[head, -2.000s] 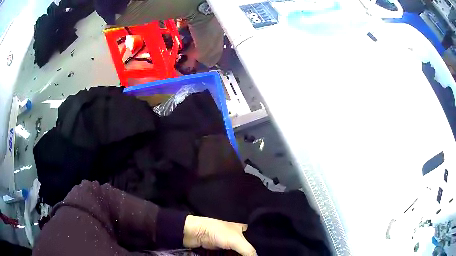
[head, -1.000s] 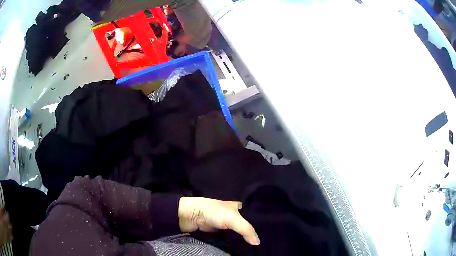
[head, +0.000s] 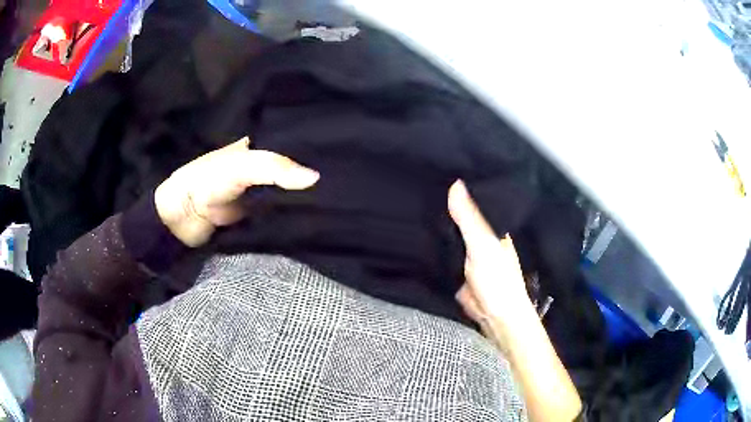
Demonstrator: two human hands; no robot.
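A black garment piece is spread across the wearer's lap. My left hand is on its left part, thumb on top pointing right, the other fingers hidden in the cloth. My right hand grips the right part, thumb on top pointing up, fingers hidden under the cloth. A small shiny thing shows beside my right hand, too blurred to name.
The white machine table curves along the right. Yellow-handled snips and dark looped scissors lie on it. Black cloth is heaped lower right. Blue and red crates are upper left.
The view has swung down to the lap, so the crates have shifted to the upper left. My right hand has come into view on the cloth. My left hand has its thumb over the garment piece.
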